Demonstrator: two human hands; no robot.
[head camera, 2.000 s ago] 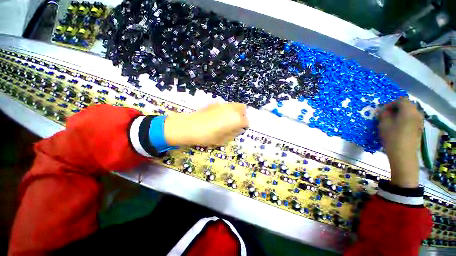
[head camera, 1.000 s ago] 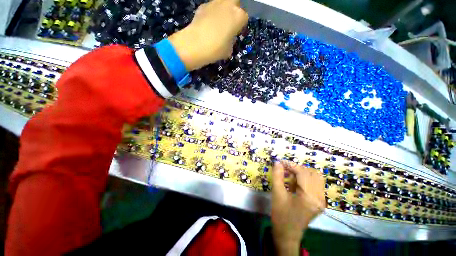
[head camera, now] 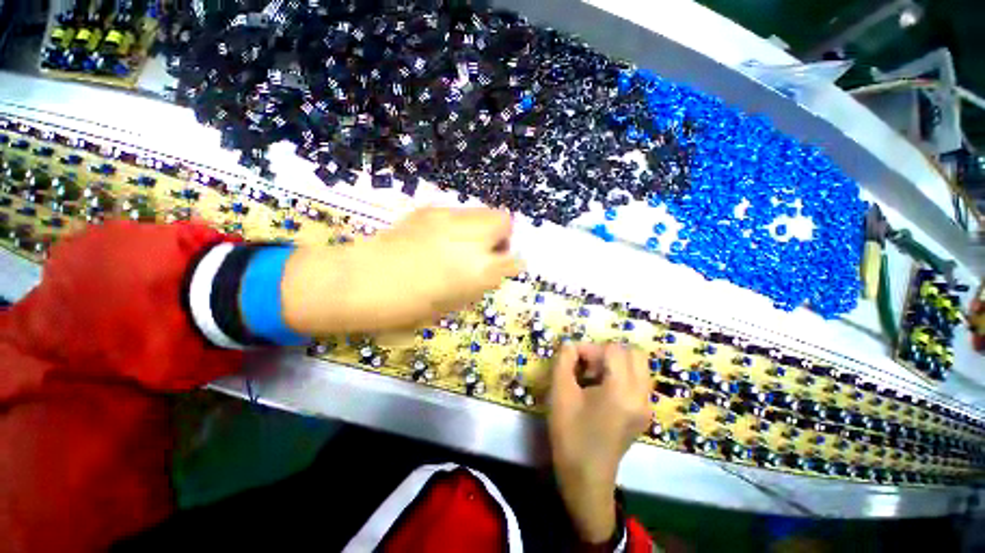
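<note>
A row of tan-yellow circuit board panels [head camera: 745, 400] with small black, silver and blue parts runs across the view. My left hand [head camera: 405, 270], with a blue wrist band, is over the boards' far edge, fingers curled; what it holds, if anything, cannot be seen. My right hand [head camera: 597, 405] is low over the boards to its right, thumb and fingertips close together; any part between them is too small to tell. A large pile of loose black parts [head camera: 346, 81] lies behind my left hand. Finer dark parts [head camera: 572, 130] lie beside it, then a pile of bright blue disc parts [head camera: 745, 173].
Green-handled cutters [head camera: 884, 270] lie right of the blue pile. A board with yellow-and-black blocks [head camera: 931, 324] lies beside them, and another such board [head camera: 99, 41] is at the far left. A metal edge [head camera: 432, 413] runs along the near side.
My left hand has come back from the black pile to the boards. My right hand moved from the blue pile to the boards, then slightly left.
</note>
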